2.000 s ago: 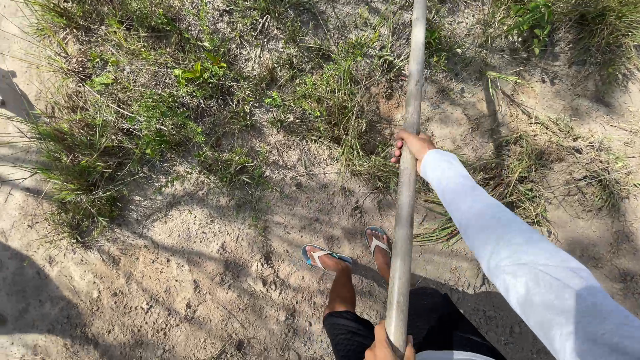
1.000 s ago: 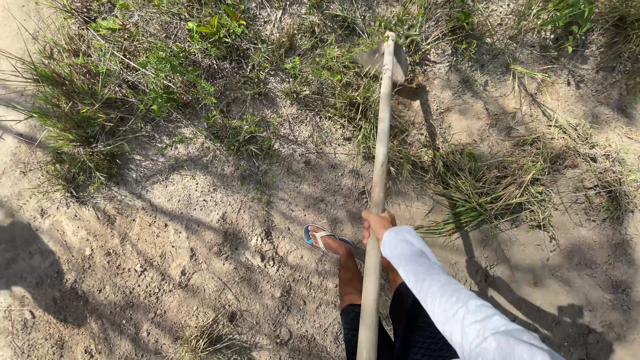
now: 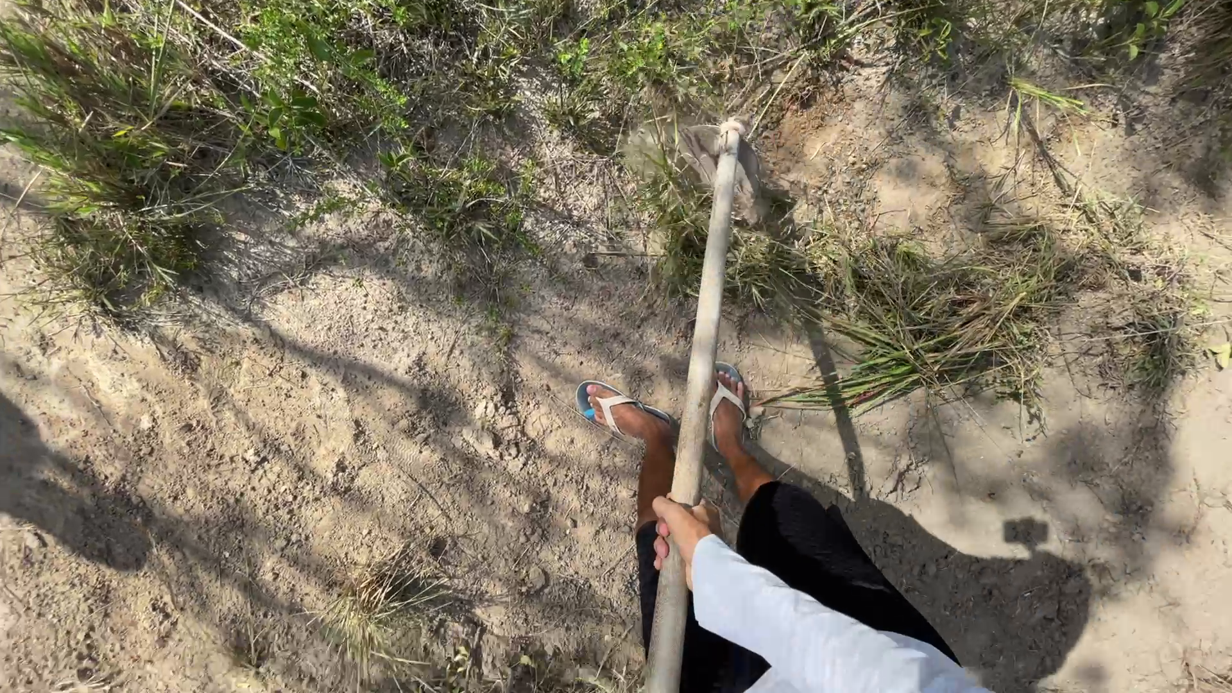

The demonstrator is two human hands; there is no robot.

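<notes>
My right hand (image 3: 685, 531), in a white sleeve, grips the long wooden handle of a hoe (image 3: 710, 279) in front of my black shorts. The handle runs from the bottom edge up to the hoe's metal blade (image 3: 707, 159), which is blurred and lies low over grass at the upper middle. Right of the blade a heap of loose, cut-looking grass (image 3: 938, 313) rests on the soil. My left hand is out of view, and the handle's lower end passes beyond the frame.
My feet in flip-flops (image 3: 616, 409) stand on dry, crumbly soil on both sides of the handle. Rooted grass and weeds (image 3: 125, 183) grow along the top and upper left. A small dry tuft (image 3: 380, 606) is at the lower left. My shadow falls at the lower right.
Two seconds ago my right hand was farther up in the view and my left hand showed on the handle at the bottom edge. The hoe's blade, outside that frame, has come into view over the grass.
</notes>
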